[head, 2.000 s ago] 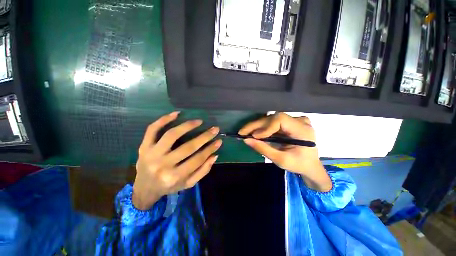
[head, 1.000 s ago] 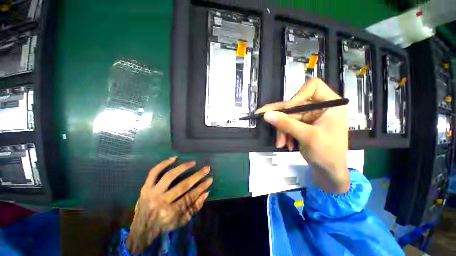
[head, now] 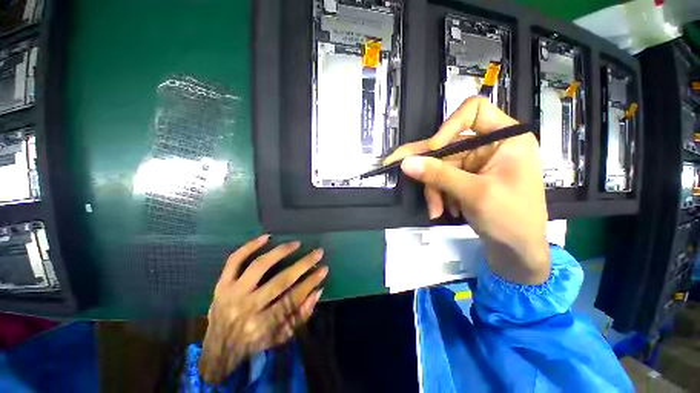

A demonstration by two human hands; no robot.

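Note:
My right hand (head: 491, 180) holds black tweezers (head: 468, 144) like a pen. Their tip is at the lower end of the leftmost phone mid-frame (head: 338, 115), which lies in a pocket of the black foam tray (head: 345, 219). An orange tab (head: 372, 54) sits at the top of that unit's black strip. Whether the tip holds a small piece is too small to tell. My left hand (head: 265, 303) is empty, fingers spread, at the bench's front edge below the tray. A white sheet (head: 422, 261) lies in front of the tray, partly behind my right wrist.
A clear gridded sheet (head: 184, 138) lies on the green bench mat (head: 107, 100) left of the tray. Another foam tray (head: 57, 153) with units stands at the far left. More trayed units are at the right edge. A whitish sheet or bag (head: 629, 23) is at the top right.
My right hand moved from beside my left hand up over the tray, bringing the tweezers to the leftmost unit. Since then the tip has shifted slightly left along its lower end. The view shifted too.

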